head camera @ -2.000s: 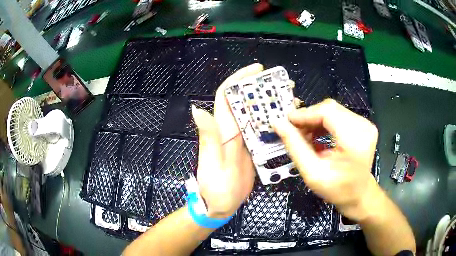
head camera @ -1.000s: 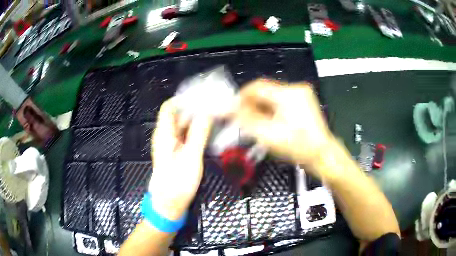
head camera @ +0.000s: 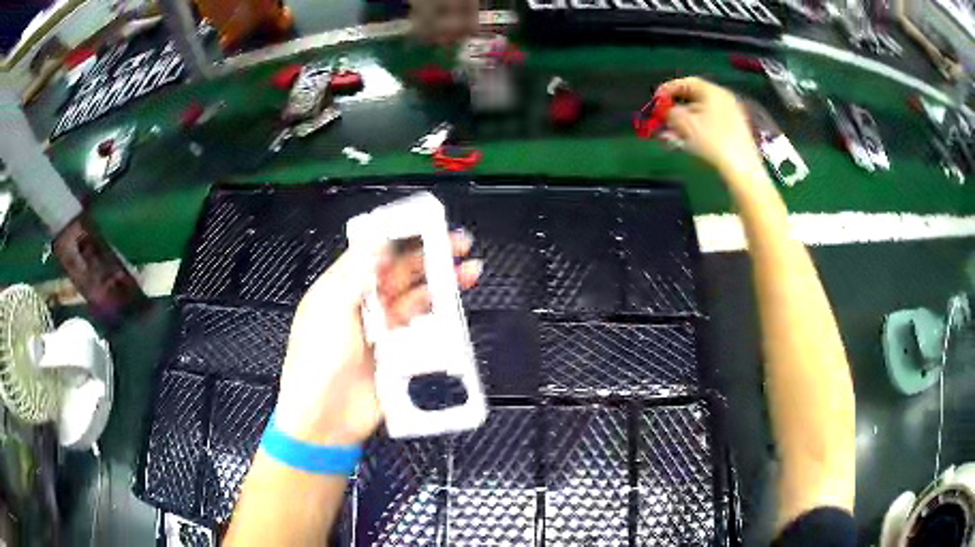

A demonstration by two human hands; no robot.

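Observation:
A white housing frame (head camera: 426, 353) lies in my left hand (head camera: 331, 342) above the black blister tray (head camera: 513, 267). Its upper window shows my fingers through it, and its lower rounded opening shows dark tray. My right hand (head camera: 700, 123) is stretched out over the green conveyor belt at the upper right. Its fingers are closed around a bright red piece (head camera: 650, 115). Whether a circuit board hangs with it cannot be told.
The green belt (head camera: 577, 156) behind the tray carries circuit-board units (head camera: 310, 91) and red pieces (head camera: 458, 158). A white fan (head camera: 75, 369) and a smartphone (head camera: 96, 262) stand left. A pale green round object (head camera: 912, 347) and another fan-like object (head camera: 935, 518) are right.
My right hand has moved from over the tray to the belt. My left hand now holds only the white frame, turned upright in view. The view has shifted, showing more belt.

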